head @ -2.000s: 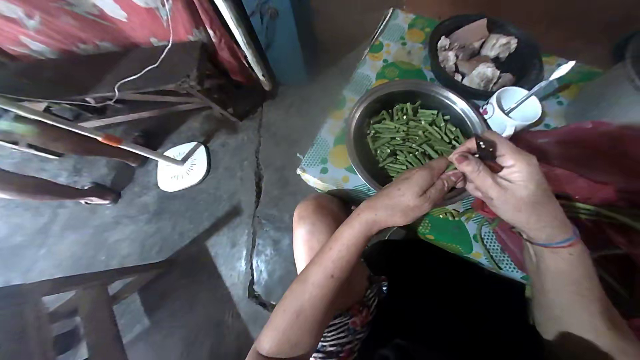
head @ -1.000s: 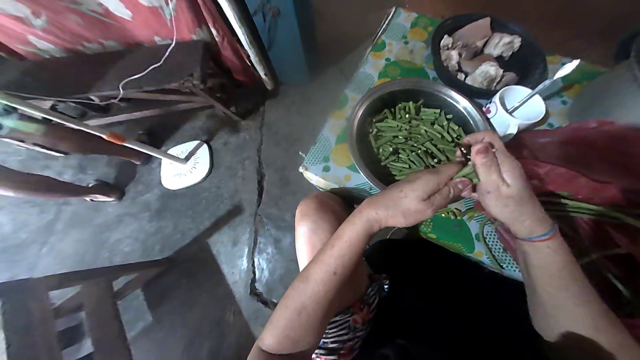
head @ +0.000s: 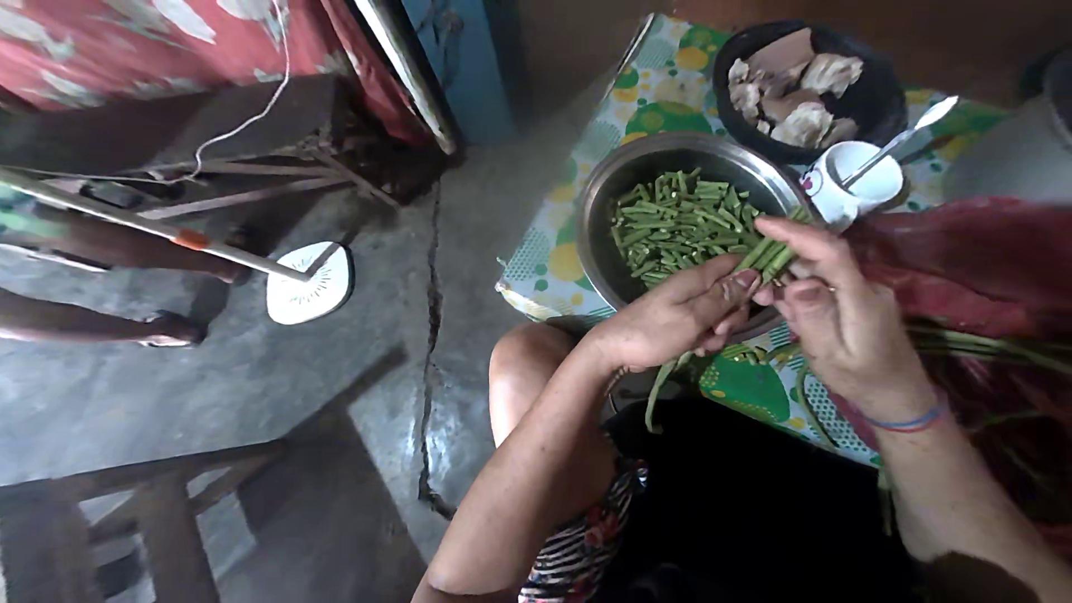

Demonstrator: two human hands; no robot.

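Observation:
My left hand [head: 678, 322] is closed around a small bunch of green string beans [head: 766, 258], over the near rim of a metal bowl [head: 599, 167]. One long bean end hangs below that hand. My right hand [head: 837, 310] touches the upper part of the bunch with its fingers; whether a blade is in it cannot be seen. Cut string bean pieces [head: 682, 222] lie heaped in the bowl. More long beans [head: 963, 339] lie at the right by a dark red plastic bag [head: 955, 260].
Behind the bowl, a dark bowl [head: 892, 109] holds meat pieces. A white mug [head: 871, 180] with a spoon stands beside it on the patterned tablecloth [head: 553, 251]. At the left are a wooden bench [head: 234, 126], a white scale-like plate [head: 310, 289] and another person's legs [head: 84, 318].
The bean bunch now shows between my hands, with an end hanging below. The fingers of my right hand have spread, and the dark object seen by them two seconds ago is no longer visible.

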